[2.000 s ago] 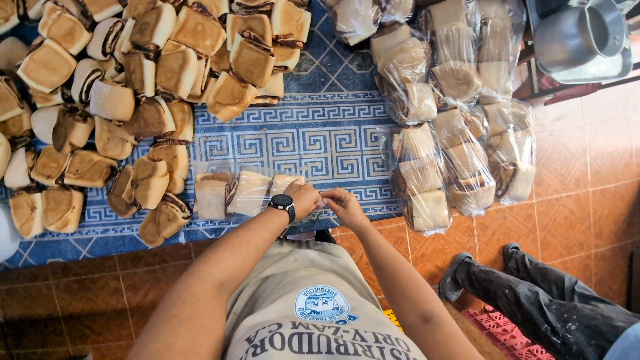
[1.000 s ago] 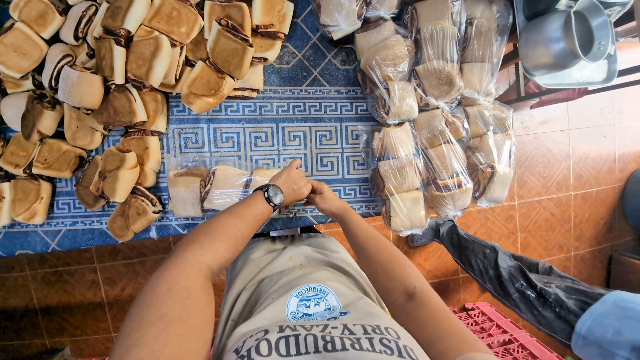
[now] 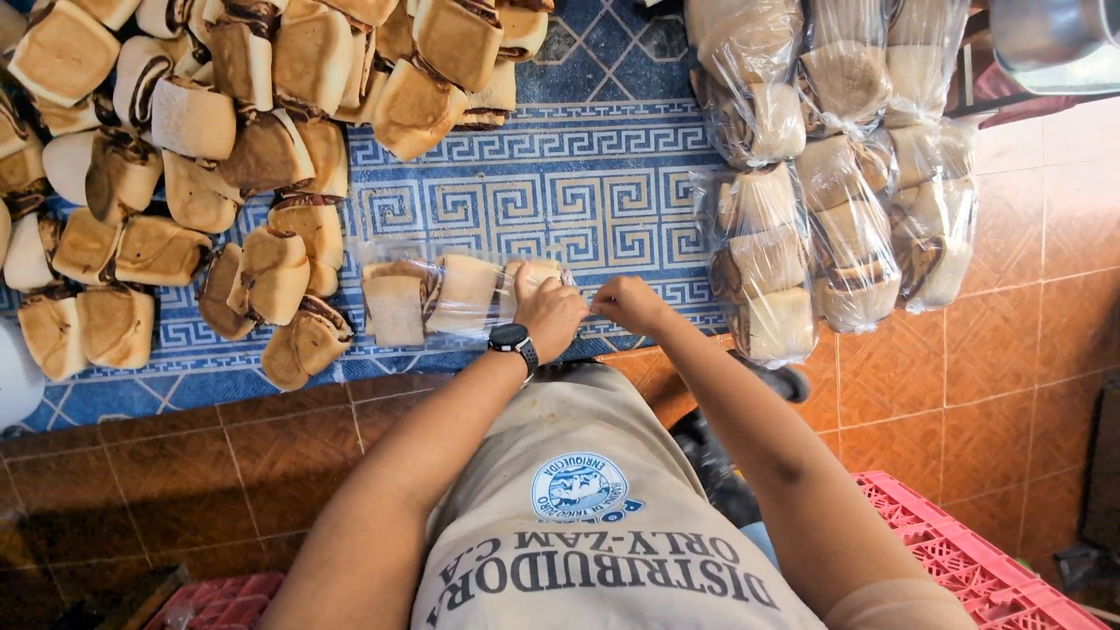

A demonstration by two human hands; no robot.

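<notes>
A clear plastic bag of filled bread rolls (image 3: 464, 293) lies sideways at the near edge of the table, in front of me. My left hand (image 3: 549, 311), with a watch at the wrist, rests over the bag's right end and grips its gathered plastic. Close beside it, my right hand (image 3: 628, 304) pinches the tip of the same bag's mouth; the fingertips partly hide the plastic. Loose filled rolls (image 3: 271, 271) are heaped to the left. Filled bags of rolls (image 3: 770, 262) stand in rows to the right.
A blue patterned tablecloth (image 3: 525, 201) covers the table. A metal pot (image 3: 1050, 35) is at the top right. Pink plastic crates (image 3: 980, 551) stand on the tiled floor at the lower right, with another crate (image 3: 214, 602) at the lower left. Part of a person's shoe (image 3: 774, 381) shows beyond my right arm.
The other person has moved from the right side to behind my right arm, mostly hidden now. My hands stay at the bag's right end, with a small gap now between them.
</notes>
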